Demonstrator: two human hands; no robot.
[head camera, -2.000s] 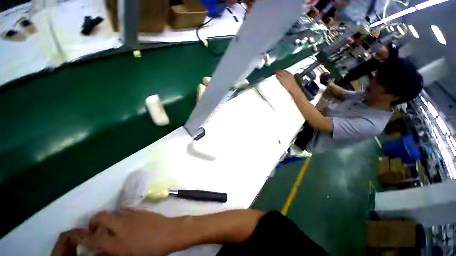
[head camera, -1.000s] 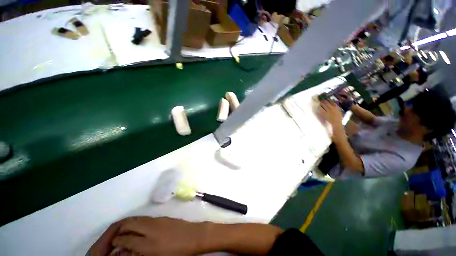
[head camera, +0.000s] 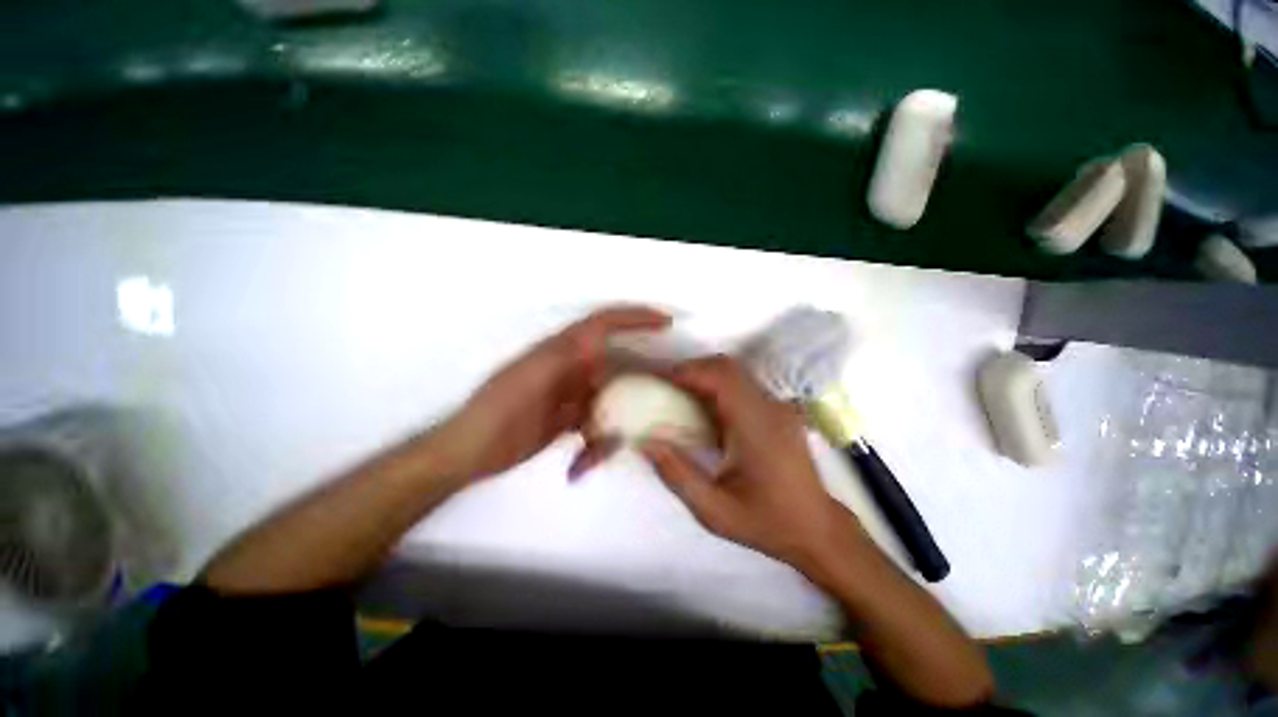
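A white plastic housing (head camera: 652, 411) is held between my two hands above the white benchtop, blurred. My left hand (head camera: 561, 385) is at its left side, with fingers spread around it. My right hand (head camera: 753, 462) grips its right side with thumb and fingers. Just right of my right hand lies a mallet (head camera: 897, 507) with a black handle, a yellow neck and a pale translucent head. Another white housing (head camera: 1019, 408) lies on the bench right of the mallet.
A green belt (head camera: 491, 154) runs across behind the bench, with several white housings (head camera: 912, 158) at its right. A grey metal post (head camera: 1163, 321) stands at the right edge. Clear bubbly plastic (head camera: 1170, 476) lies at the bench's right. A round fan (head camera: 53, 525) is at lower left.
The view has swung from the right down to the bench before me. Both hands now show in mid-view with a white housing between them. The other worker is out of view.
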